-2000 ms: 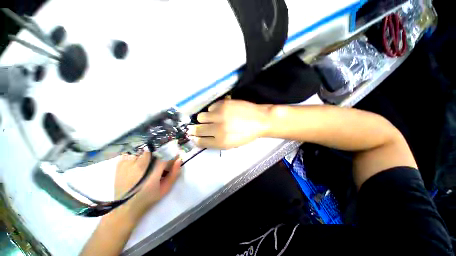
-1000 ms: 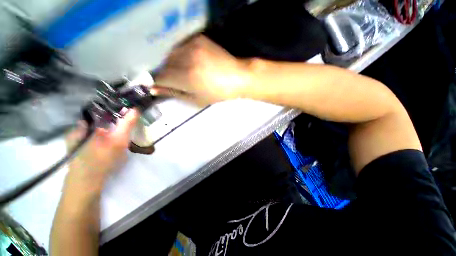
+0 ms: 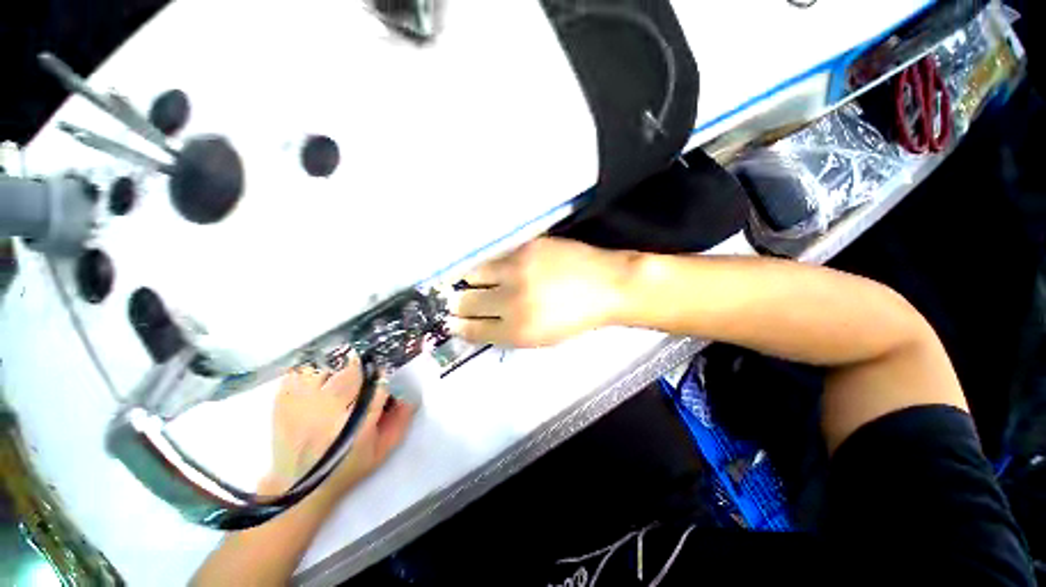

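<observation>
The large white sewing machine head (image 3: 424, 126) fills the upper left. Its shiny metal needle area (image 3: 401, 330) lies between my hands. My right hand (image 3: 533, 296) is at the right side of the needle area, knuckles up with fingers curled; its fingertips are hidden against the machine. My left hand (image 3: 338, 424) is at the left of the needle area, partly behind a curved clear and black guard (image 3: 212, 499). What either hand holds cannot be made out. A thin dark line (image 3: 466, 361) lies on the white table by my right fingers.
A black band (image 3: 642, 86) drapes over the machine head, with black material (image 3: 677, 206) below it. A clear plastic bag (image 3: 832, 166) and red-handled scissors (image 3: 921, 106) lie at the far right. The table's grey edge (image 3: 551, 430) runs diagonally; a blue crate (image 3: 734, 464) is below.
The view swung closer to the needle area one second ago and is now back over the machine head. Both hands remain around the needle area; the dark line between them shows shorter.
</observation>
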